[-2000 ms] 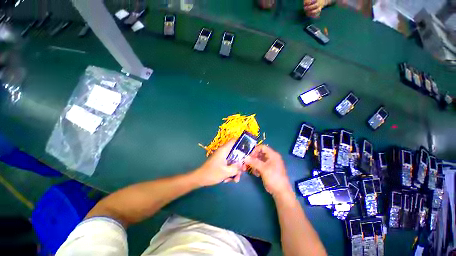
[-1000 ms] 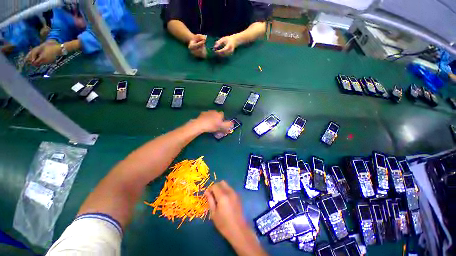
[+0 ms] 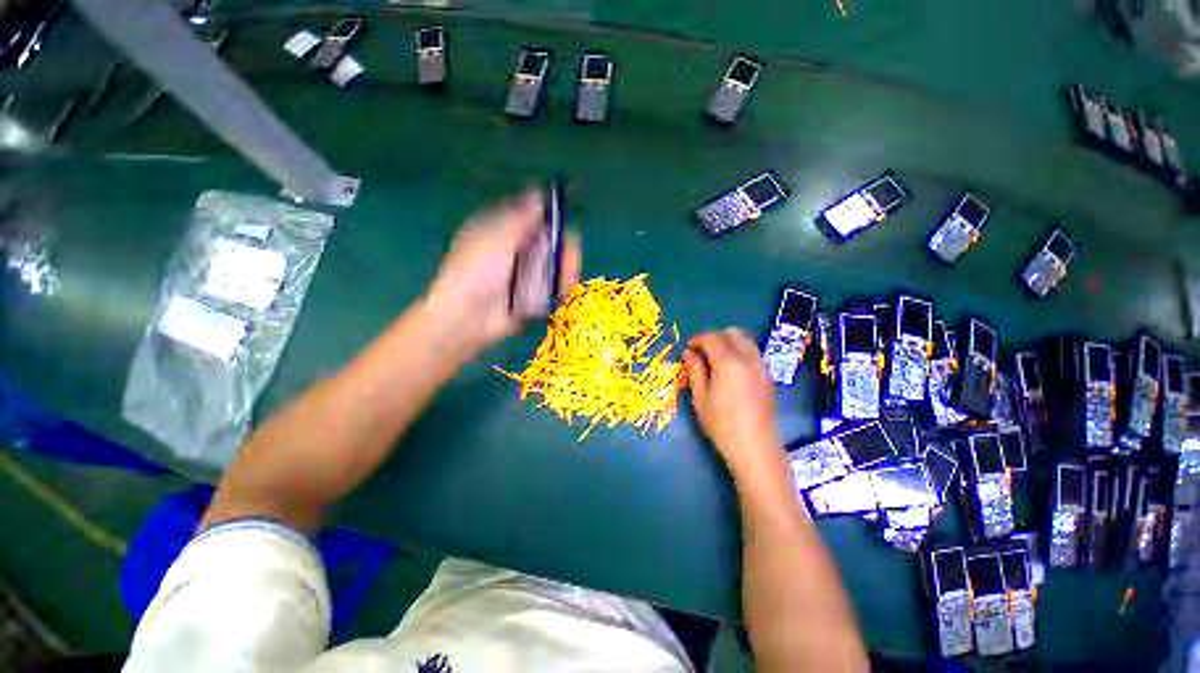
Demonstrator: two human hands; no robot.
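My left hand (image 3: 494, 263) is raised left of the orange pile, blurred, and holds a dark phone (image 3: 538, 263) turned edge-on. A bright heap of thin orange strips (image 3: 599, 358) lies on the dark-green bench before me. My right hand (image 3: 728, 381) is at the heap's right edge with its fingertips pinched together near the strips. Whether a strip is between those fingertips is too small to tell.
Waiting phones (image 3: 858, 368) lie in a crowded, overlapping cluster on the right. Line phones (image 3: 744, 204) are spaced along the far strip. A clear plastic bag (image 3: 198, 381) with white rectangles lies left, below a grey bench upright (image 3: 237, 105). A blue stool (image 3: 165, 546) stands lower left.
My left hand has come back from the far strip, now with a phone in it. A phone lies on the line near where it reached. The view has tilted down, and the people opposite are out of sight.
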